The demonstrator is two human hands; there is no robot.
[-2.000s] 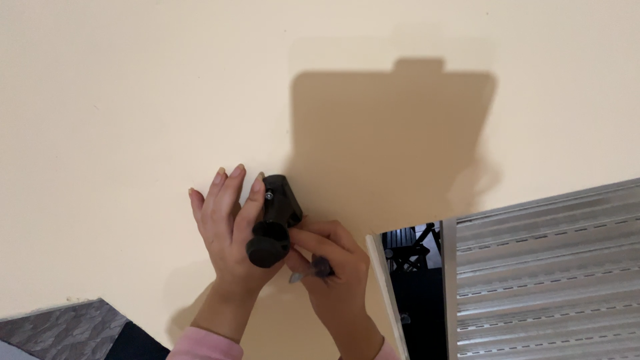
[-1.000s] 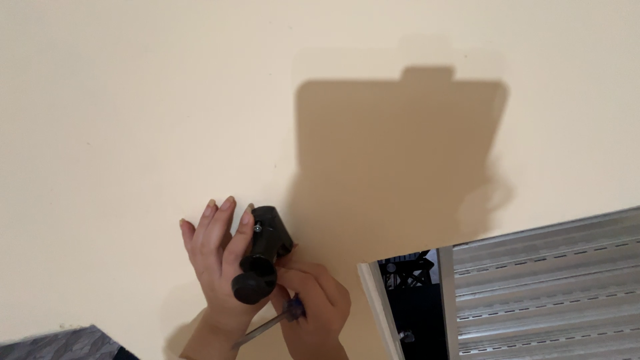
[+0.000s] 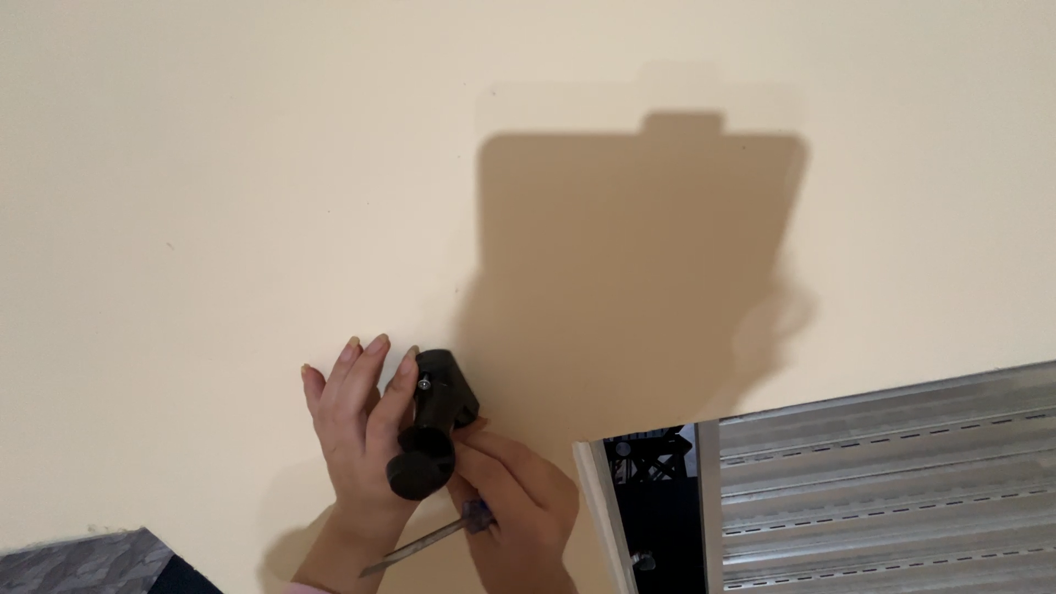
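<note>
A black plastic bracket (image 3: 445,396) with a round cap at its lower end lies against the cream wall (image 3: 206,206). A screw (image 3: 424,384) shows in its upper part. My left hand (image 3: 355,429) presses against the bracket's left side, fingers spread upward on the wall. At the bracket's lower right, the fingertips of my right hand (image 3: 520,495) touch it. That hand also holds a screwdriver (image 3: 421,546) in its palm, with the shaft pointing down and left. Part of the handle is hidden by the fingers.
To the lower right are a ribbed metal roller shutter (image 3: 891,487) and a dark opening beside a pale frame edge (image 3: 602,516). A grey patterned surface (image 3: 82,565) shows at the lower left. A large shadow falls on the wall above my hands.
The screwdriver's shaft shows more than two seconds ago, when it was mostly foreshortened. Both hands stay at the bracket. The view has shifted slightly.
</note>
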